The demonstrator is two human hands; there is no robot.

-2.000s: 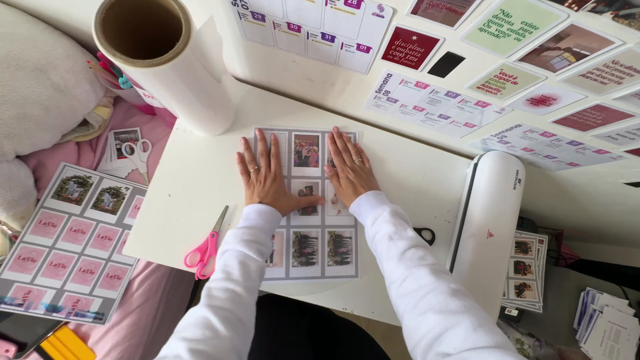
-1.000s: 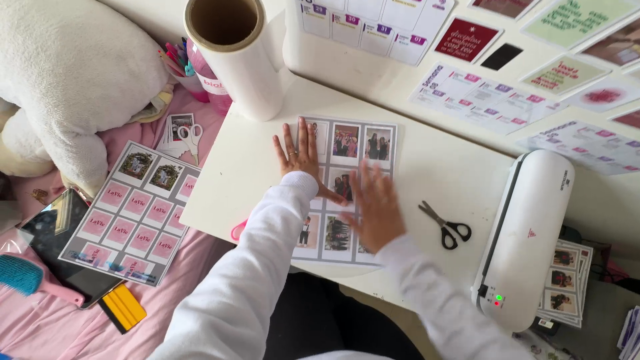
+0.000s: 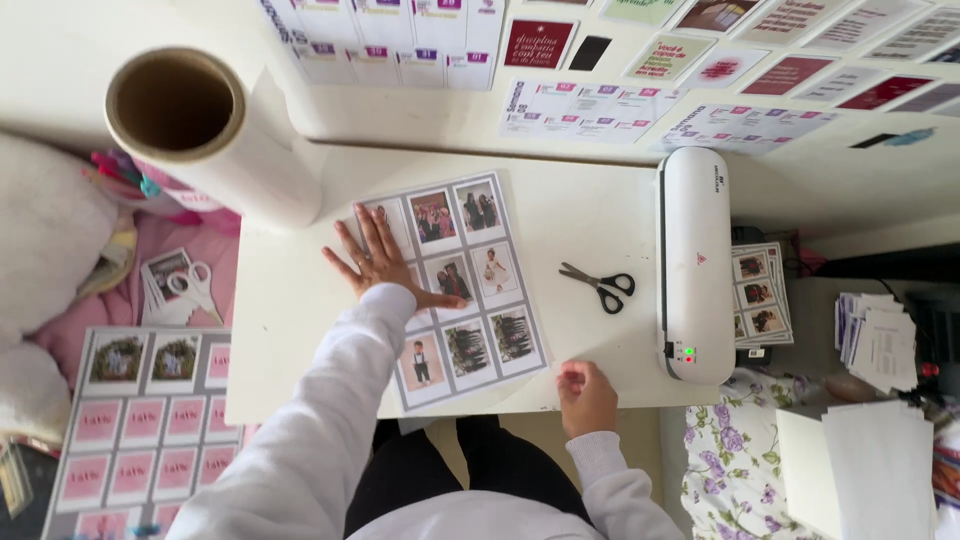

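On the white tabletop [image 3: 300,352] lies a grey sheet of small framed photo prints [image 3: 454,281] under what looks like clear film, turned slightly. My left hand [image 3: 382,262] rests flat on the sheet's left side, fingers spread, covering some prints. Close to the sheet's lower right corner, at the table's front edge, my right hand [image 3: 586,397] has curled fingers; whether anything is between them cannot be told. Black-handled scissors [image 3: 600,286] lie right of the sheet with blades pointing up-left. A white laminator [image 3: 696,262] with lit green and red lights stands at the table's right end.
A large roll of clear film [image 3: 277,172] stands upright at the back left. Left of the table are white-handled scissors [image 3: 196,289] on loose prints and another printed sheet [image 3: 150,435]. Beyond the laminator lie stacked photo sheets [image 3: 761,292] and papers [image 3: 877,465]. Cards cover the wall.
My right hand has come off the photo sheet and moved right to the table's front edge. My left hand stays on the sheet. The sheet now lies more tilted in view.
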